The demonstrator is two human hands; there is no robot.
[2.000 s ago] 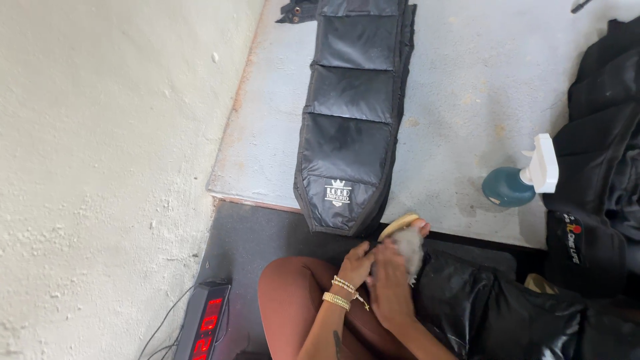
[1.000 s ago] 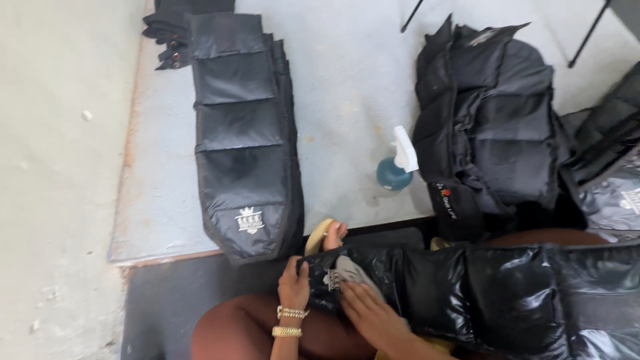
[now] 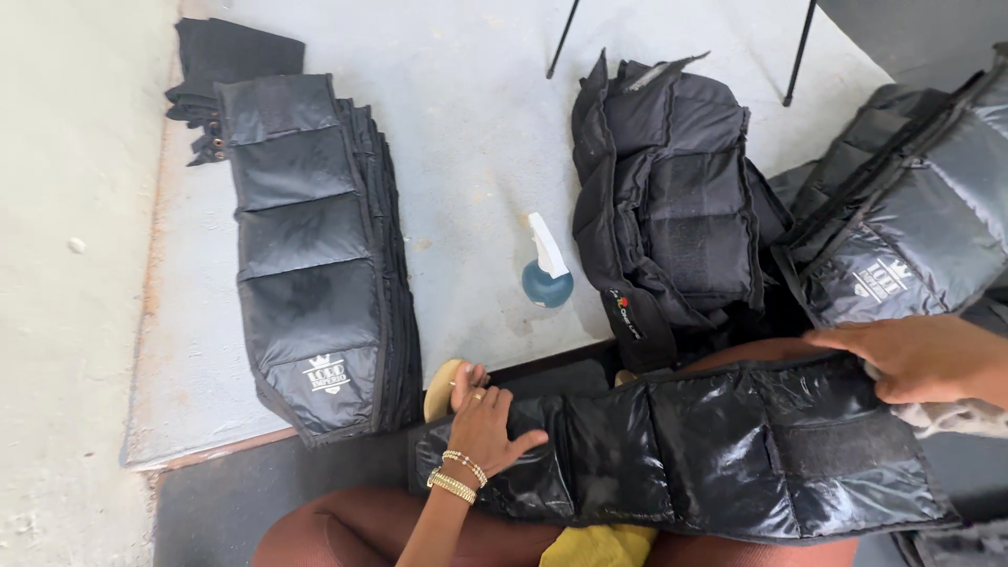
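Across my legs lies a glossy black padded wrap (image 3: 701, 453) with stitched sections. My left hand (image 3: 484, 433), with bracelets at the wrist, rests flat on its left end, fingers apart. At the wrap's right end is my right hand (image 3: 921, 358), closed on a pale cloth (image 3: 957, 417) that is partly hidden beneath it. Beyond my left hand, a stack of black padded wraps (image 3: 311, 315) lies on the grey floor. A blue spray bottle with a white trigger head (image 3: 547, 279) stands between that stack and a folded black padded wrap (image 3: 693, 189).
Another padded wrap (image 3: 898, 268) lies at the right, near my right hand. Black fabric pieces (image 3: 236, 59) with eyelets lie behind the stack. Thin black legs (image 3: 799, 55) stand at the back. A pale wall (image 3: 71, 276) borders the left, and a yellow cloth (image 3: 598, 547) shows under the wrap.
My right hand has moved right along the wrap with the cloth, from the left end to the right end. My left hand now lies flat near the left end. The view has shifted right.
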